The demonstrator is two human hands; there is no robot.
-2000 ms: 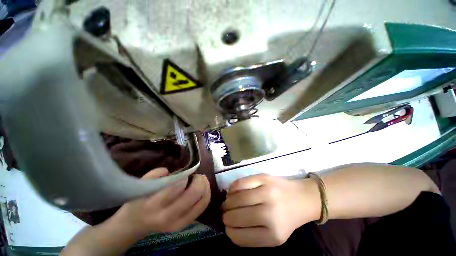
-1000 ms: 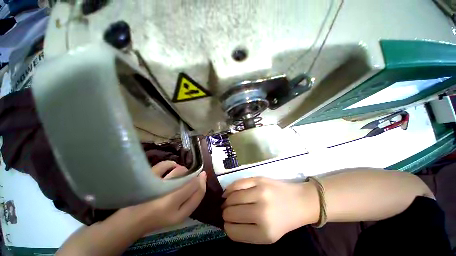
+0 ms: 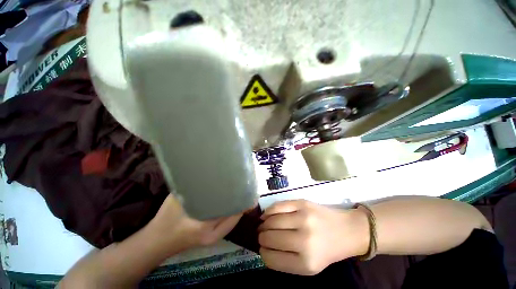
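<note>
Dark brown cloth (image 3: 62, 135) lies bunched on the white table left of the sewing machine head, with a small orange-red patch (image 3: 96, 162) on it. A narrow part of the cloth runs between my hands. My left hand (image 3: 195, 223) is on the cloth, its fingers partly hidden behind the grey take-up lever guard (image 3: 192, 124). My right hand (image 3: 291, 237) is curled on the cloth's right edge and pinches it. The needle and presser foot are hidden behind the guard. A spring attachment with a ribbed knob (image 3: 277, 182) shows right of the guard.
The cream machine head (image 3: 271, 34) fills the upper middle, with a tension disc (image 3: 321, 113) above a cream block (image 3: 328, 161). Black and red snips (image 3: 444, 148) lie on the bed at right. A green-framed panel (image 3: 486, 82) is at upper right. The table's green edge (image 3: 34, 279) runs along the front.
The view has shifted, so the guard now hides the needle area. More brown cloth and the orange-red patch have come into view at left. My right hand keeps its curled hold.
</note>
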